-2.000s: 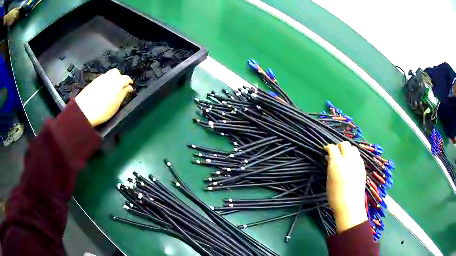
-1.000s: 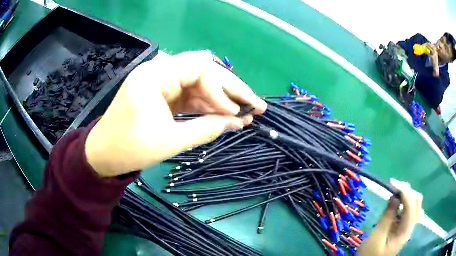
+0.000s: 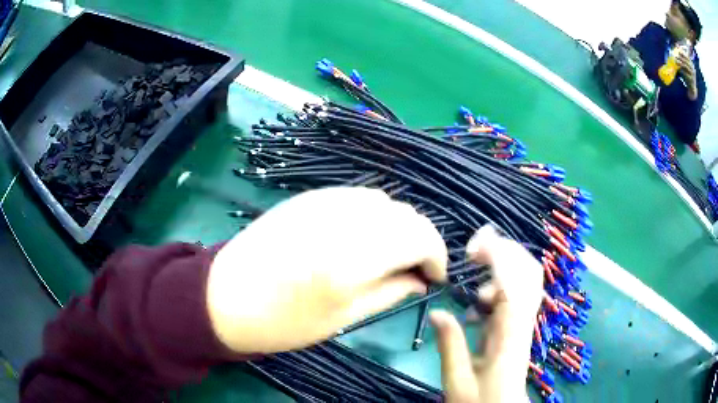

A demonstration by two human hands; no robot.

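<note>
My left hand point(image 3: 331, 268) is bare and palm down over the main pile of black cable leads point(image 3: 394, 153). Its thumb and index finger are pinched on a dark, thin part that looks like a cable lead; a sleeve there cannot be made out. My right hand point(image 3: 496, 323) faces it closely, thumb and index finger apart, with a blurred dark part between the hands. Whether it grips this is unclear. The pile's silver ends point left, its red and blue ends right. A second cable pile point(image 3: 346, 374) lies at the bottom, partly behind my left hand.
A black tray point(image 3: 169, 130) with loose black sleeve pieces stands at left on the green bench point(image 3: 303, 35). Pale edging crosses behind the pile. At upper right a person point(image 3: 669, 75) in dark clothing holds something yellow beside a green and dark object point(image 3: 626, 79) and more blue-tipped cables point(image 3: 664, 149).
My left hand went from the tray to a raised cable end, then lower over the pile. My right hand has moved left towards it. The stretched cable between them is no longer clearly visible.
</note>
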